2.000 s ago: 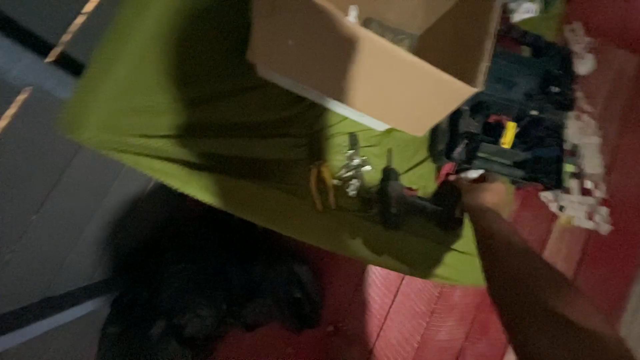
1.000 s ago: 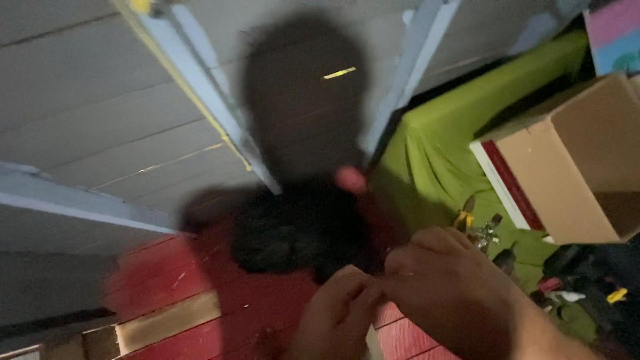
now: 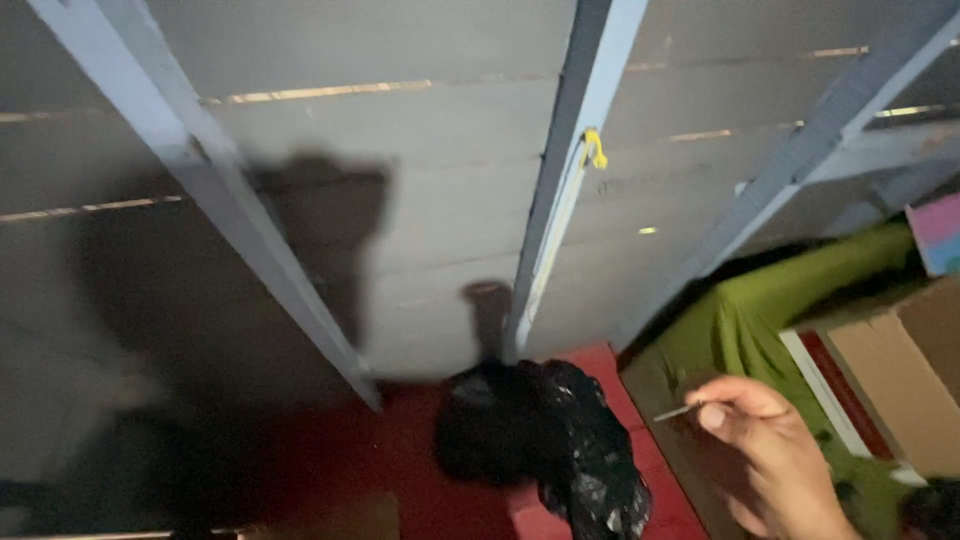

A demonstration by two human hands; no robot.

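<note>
My right hand [image 3: 765,450] is at the lower right, with a thin metal piece [image 3: 676,412], perhaps a nail or screw, pinched between thumb and fingertips. It points left, above the edge of the green cloth [image 3: 731,330]. My left hand is out of view. Left of the right hand, a black plastic bag [image 3: 592,442] lies on the red plank floor [image 3: 420,442]. A yellow cord [image 3: 595,148] hangs at the pale blue wall post [image 3: 574,161] in the middle.
An open cardboard box [image 3: 889,375] stands on the green cloth at the right, beside a pink and blue item [image 3: 937,232]. Grey plank wall [image 3: 450,202] with gaps between boards rises ahead. A slanted post [image 3: 217,202] crosses the left side; another [image 3: 787,161] stands at the right.
The view has swung toward the wall. One second ago both hands were close together at the bottom; now only the right hand shows, apart, holding the thin metal piece.
</note>
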